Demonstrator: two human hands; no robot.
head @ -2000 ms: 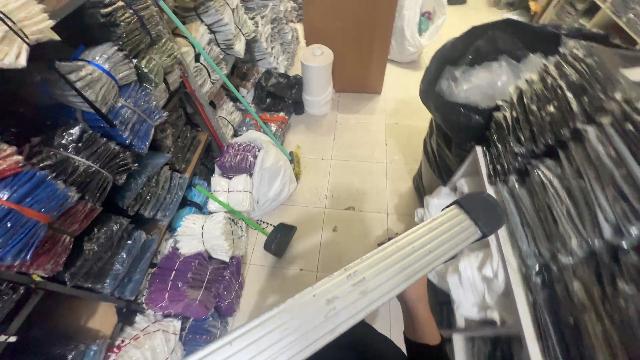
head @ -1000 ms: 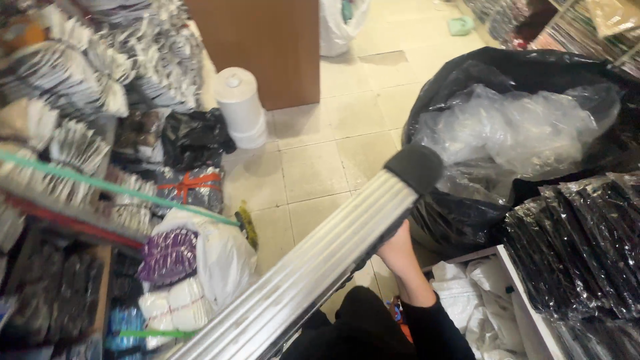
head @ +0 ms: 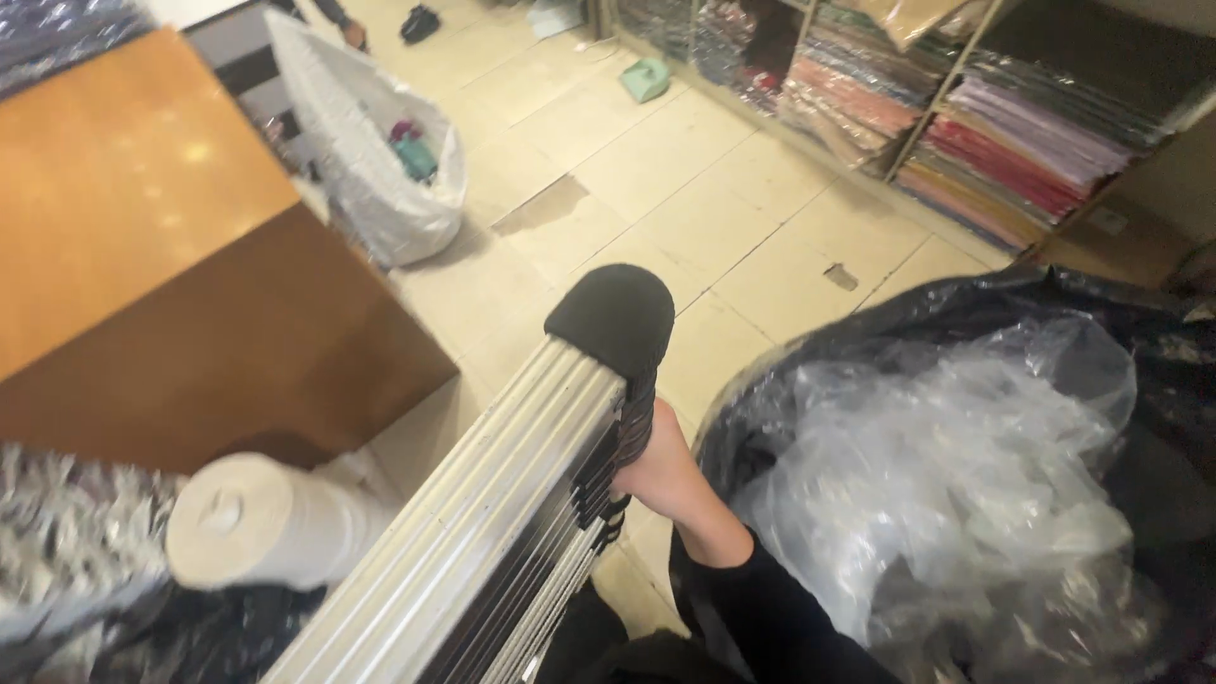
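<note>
A folded aluminium telescopic ladder [head: 456,513] slants from the bottom left to the middle of the head view, with a black plastic end cap [head: 617,313] at its upper end. My right hand [head: 665,465], in a black sleeve, grips the ladder's side just below that cap; its fingers are partly hidden behind the ladder. My left hand is out of view.
To the right stands a large black bag holding clear plastic [head: 931,475]. A wooden counter [head: 237,351] and a white roll [head: 237,522] lie left. Ahead are a white sack [head: 380,190], shelves of packed garments [head: 1026,142] and a green object [head: 646,80]. Part of another person's hand [head: 355,36] shows.
The view has swung along the aisle, bringing the counter top and far shelves into sight. My right hand stays on the ladder, as one second ago.
</note>
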